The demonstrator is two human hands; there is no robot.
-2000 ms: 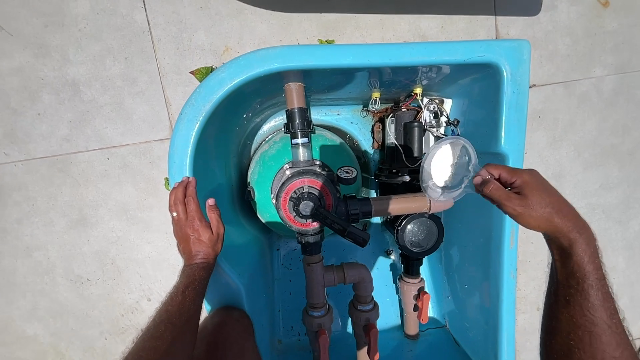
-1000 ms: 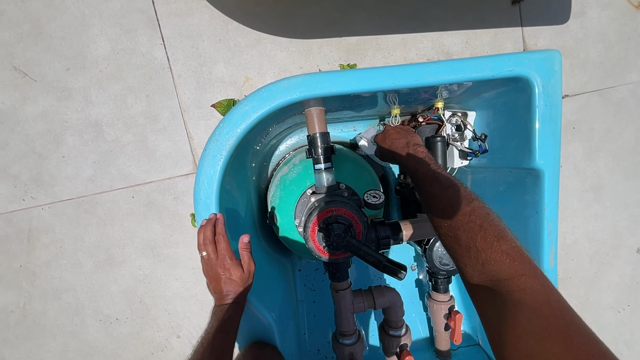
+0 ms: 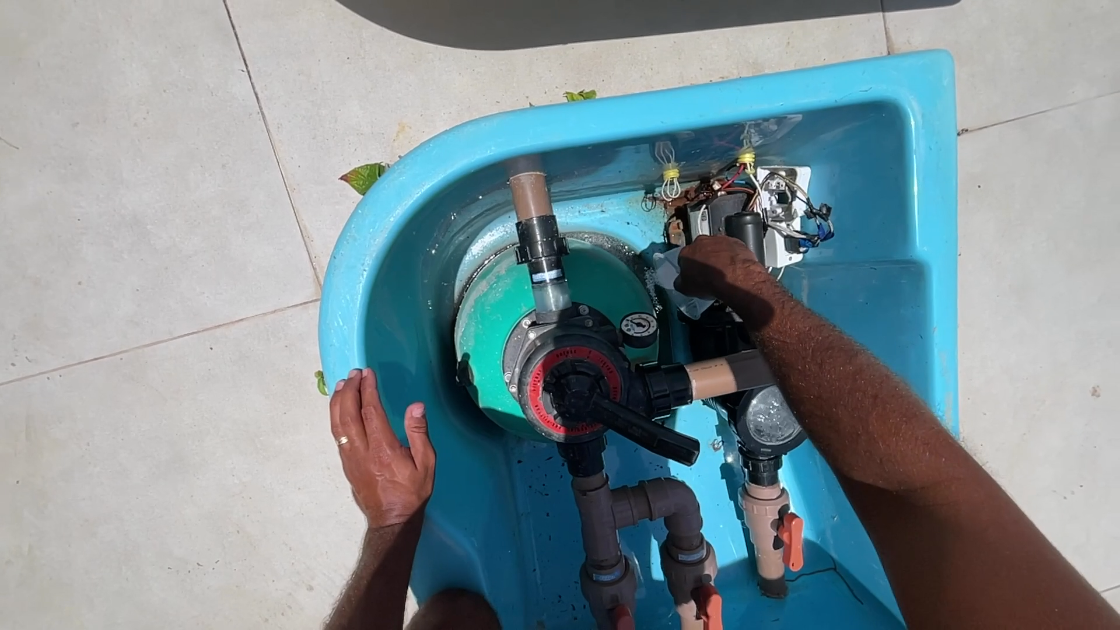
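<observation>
My left hand (image 3: 381, 451) rests with its fingers apart on the left rim of a blue plastic tub (image 3: 343, 302). My right hand (image 3: 719, 269) is closed on a clear plastic container (image 3: 678, 282), beside the black pump motor and left of its black cylinder (image 3: 745, 231). Left of that hand stands the green filter tank (image 3: 490, 302), topped by a multiport valve (image 3: 573, 389) with a black handle (image 3: 652, 430) and a pressure gauge (image 3: 639, 327). Below the right forearm shows the pump's strainer lid (image 3: 774, 414). The container's lower part is partly hidden.
Loose wires (image 3: 818, 226) hang from a white terminal housing (image 3: 785, 197). Yellow-wrapped wires (image 3: 670, 175) come through the tub's back wall. Brown pipes (image 3: 598, 525) with red-handled valves (image 3: 790, 541) run at the front. A leaf (image 3: 364, 178) lies outside the rim.
Two seconds ago my right hand held the clear container at the tub's right side; it has moved left, beside the motor. Since one second ago it has come slightly nearer the front. My left hand stays on the rim.
</observation>
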